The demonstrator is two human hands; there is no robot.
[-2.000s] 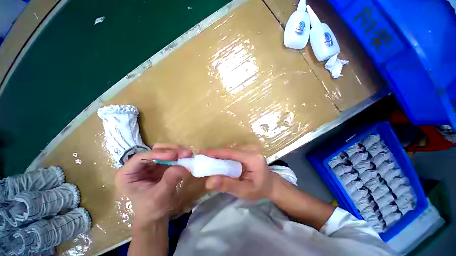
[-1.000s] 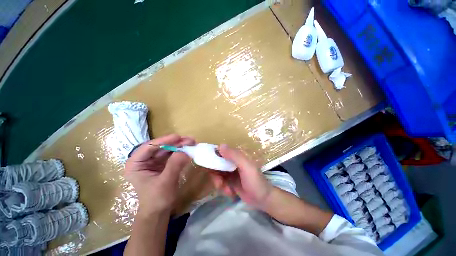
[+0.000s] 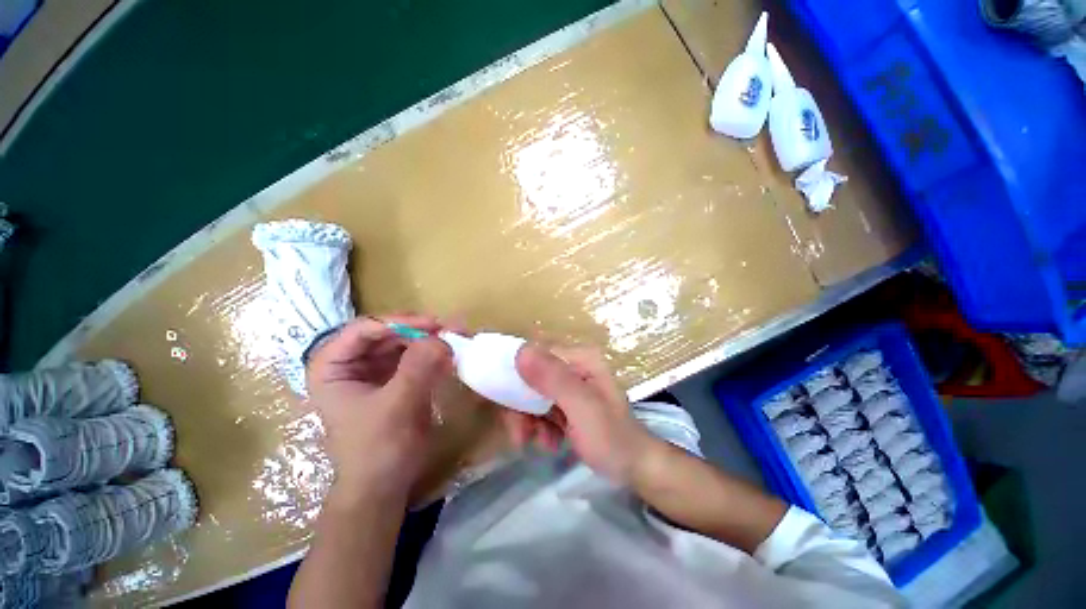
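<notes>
A white squeeze bottle (image 3: 498, 370) with a teal-green needle tip (image 3: 409, 332) lies roughly level between my hands, its tip pointing left. My right hand (image 3: 584, 410) is closed around the body of the bottle. My left hand (image 3: 379, 387) pinches at the nozzle and teal tip with thumb and fingers; the contact point is partly hidden by the fingers. A grey-white hollow casting (image 3: 307, 286) lies on the tan bench just beyond my left hand, which covers its near end.
Stacked castings (image 3: 101, 446) lie at the left. Two spare bottles (image 3: 741, 95) lie by the large blue crate (image 3: 917, 143) at upper right. A smaller blue crate (image 3: 744, 416) of grey-white pieces is below the bench edge. The dark green belt (image 3: 238, 131) runs behind the bench.
The bottle has tilted, its base now lower than its tip, and my right hand has shifted its grip on it. My left fingers stay at the nozzle. The camera view has shifted slightly.
</notes>
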